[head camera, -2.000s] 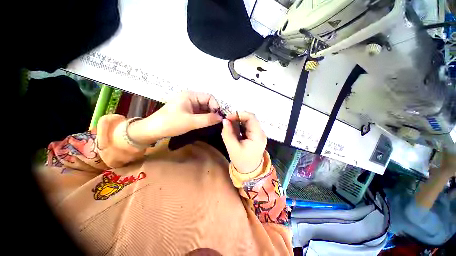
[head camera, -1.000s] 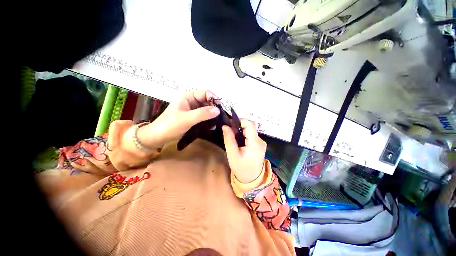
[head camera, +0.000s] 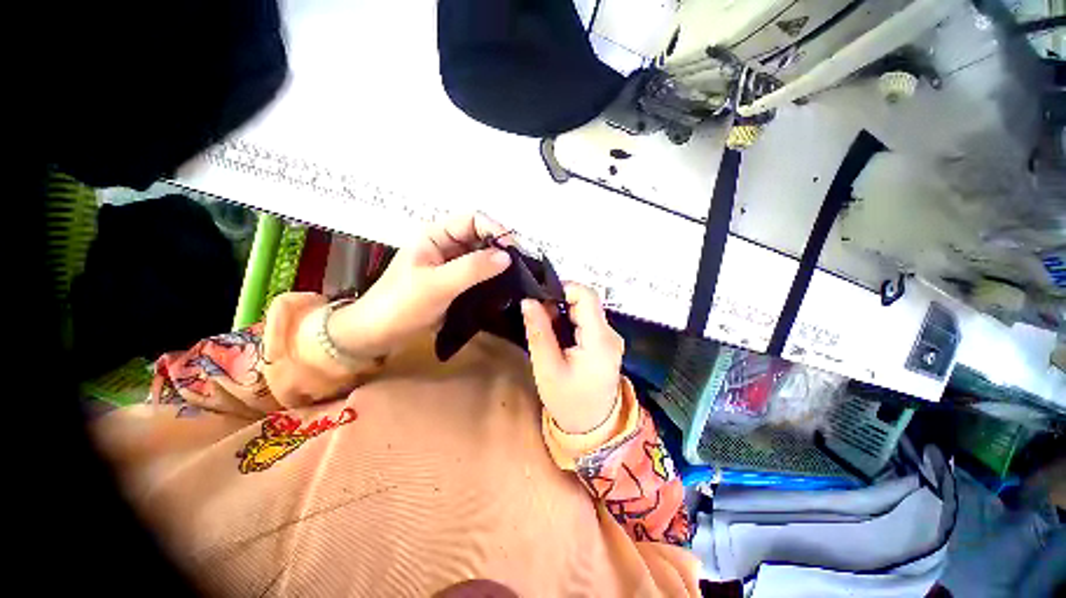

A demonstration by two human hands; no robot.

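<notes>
A small black piece (head camera: 485, 313) is held between both hands at the table's near edge, in front of my chest. My left hand (head camera: 430, 280) pinches its upper left part between thumb and fingers. My right hand (head camera: 573, 350) grips its right side. Part of the piece hangs down between the hands. Whether anything else is inside my right fingers is hidden. A larger black cut piece (head camera: 520, 70) with a rounded end lies on the white table at the sewing machine's needle end, away from my hands.
The sewing machine head (head camera: 748, 29) is at upper right. Two black strips (head camera: 715, 240) cross to the table edge. A heap of black pieces (head camera: 152, 82) is at upper left. A pale green basket (head camera: 772, 450) holds plastic bags below right, beside grey-white pieces (head camera: 830, 526). A green basket (head camera: 73, 234) is at far left.
The small black piece, mostly hidden in the fingers two seconds ago, now shows spread open between the hands. Both hands still hold it in nearly the same place.
</notes>
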